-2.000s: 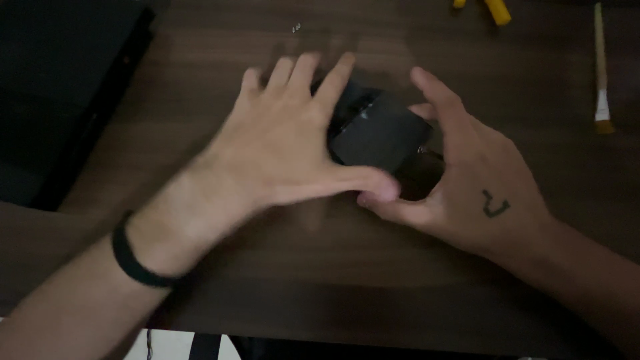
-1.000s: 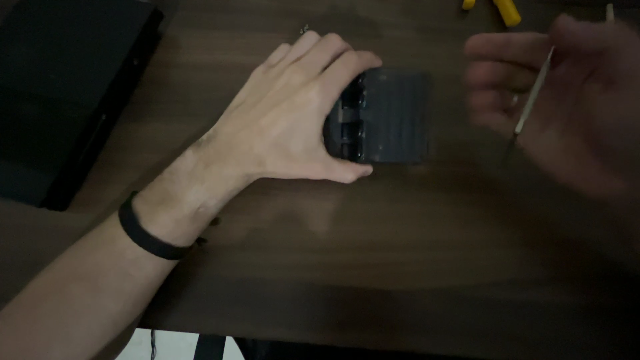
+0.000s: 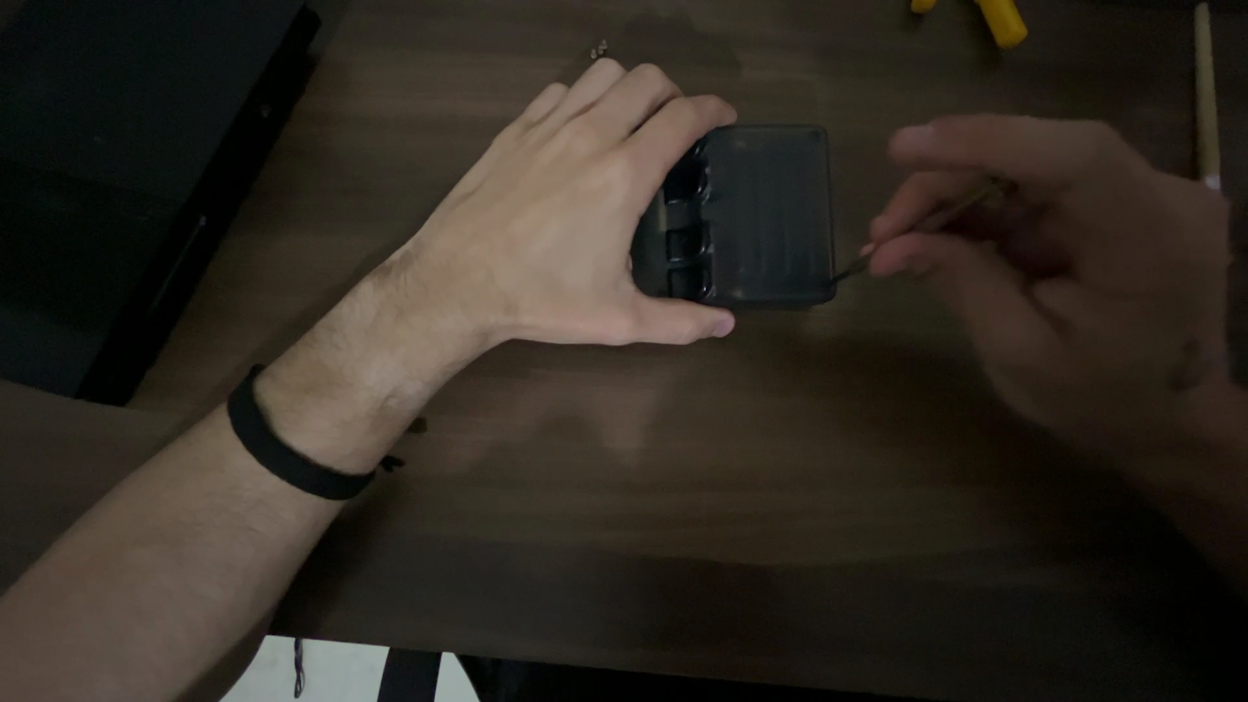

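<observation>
A dark rectangular plastic case (image 3: 770, 214) lies on the dark wooden table, with slots or compartments along its left part. My left hand (image 3: 585, 205) grips it from the left, thumb at the lower edge and index finger at the upper one. At the case's right side, my right hand (image 3: 1053, 253) pinches a thin metal tool (image 3: 941, 214) between thumb and fingers. The tool's dark tip is at or very near the lower right corner of the case; whether it touches cannot be told. My right hand is blurred.
A large black device (image 3: 127, 166) stands on the left. Small metal pieces, probably screws (image 3: 599, 49), lie above my left fingers. Yellow handles (image 3: 1001, 21) are at the top edge, a brush handle (image 3: 1207, 97) at the far right. The table's near edge (image 3: 585, 658) runs below.
My right hand, on the case two seconds ago, was away to the right with the thin tool one second ago. Now it has come back to the case's right side. My left hand still holds the case.
</observation>
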